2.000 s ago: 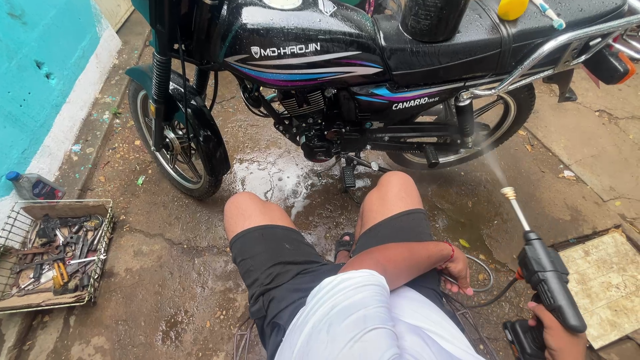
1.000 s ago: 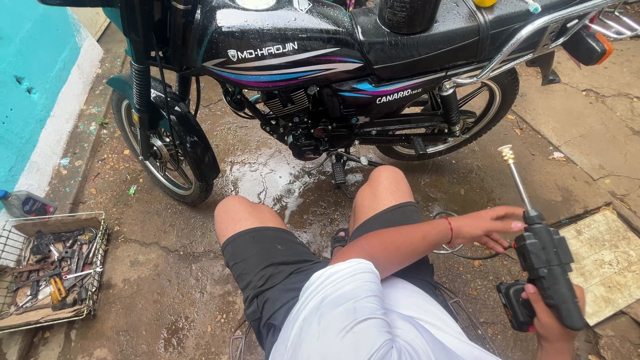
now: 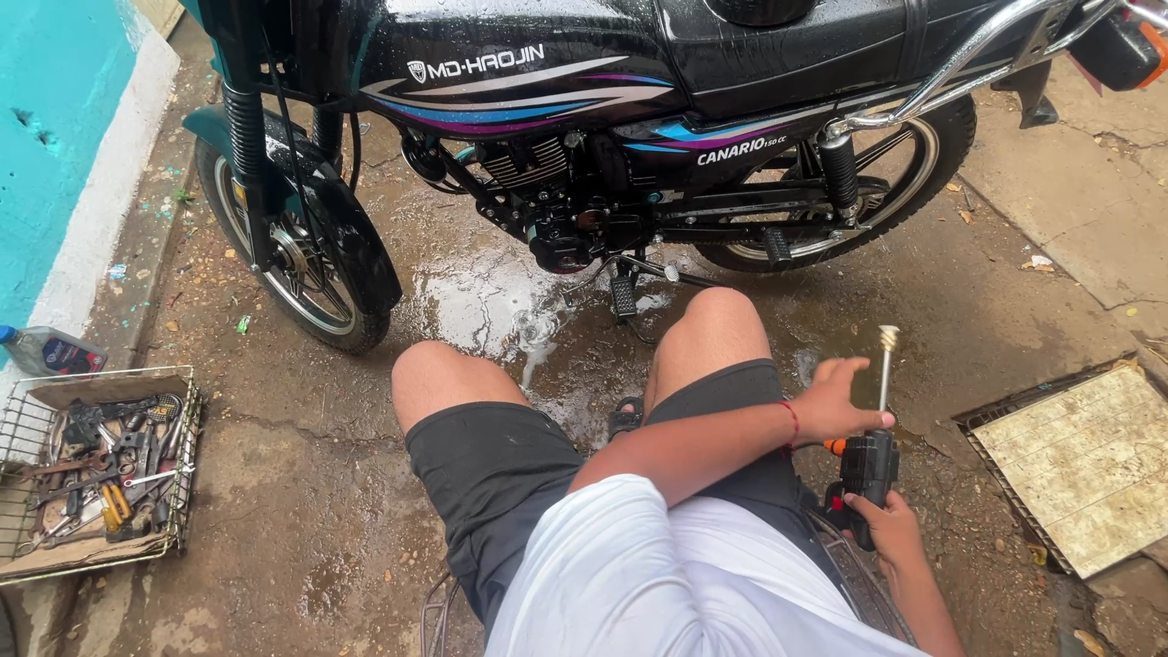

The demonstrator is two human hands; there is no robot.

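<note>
My right hand [image 3: 887, 529] is closed around the handle of a black cordless pressure washer gun [image 3: 869, 465], low at the right. Its thin metal lance with a brass-coloured nozzle [image 3: 889, 338] points away from me, and no spray shows. My left hand [image 3: 832, 401] reaches across my lap with fingers apart, its thumb beside the base of the lance; whether it touches is unclear. An orange hose connector [image 3: 834, 446] sits on the gun's left side. Beyond my knees stands a wet black motorcycle [image 3: 566, 109], side-on, its front wheel to the left.
A wire basket [image 3: 193, 456] of wrenches, pliers and other hand tools lies at the left, with a plastic bottle [image 3: 68, 354] behind it. Water puddles [image 3: 465, 301] on the concrete beneath the engine. A stained panel [image 3: 1086, 465] lies at the right, near a turquoise-walled yard's far side.
The spray seen two seconds ago has stopped. The gun has moved left, closer to my body, and is more upright. My left hand has left the hose and come up beside the lance.
</note>
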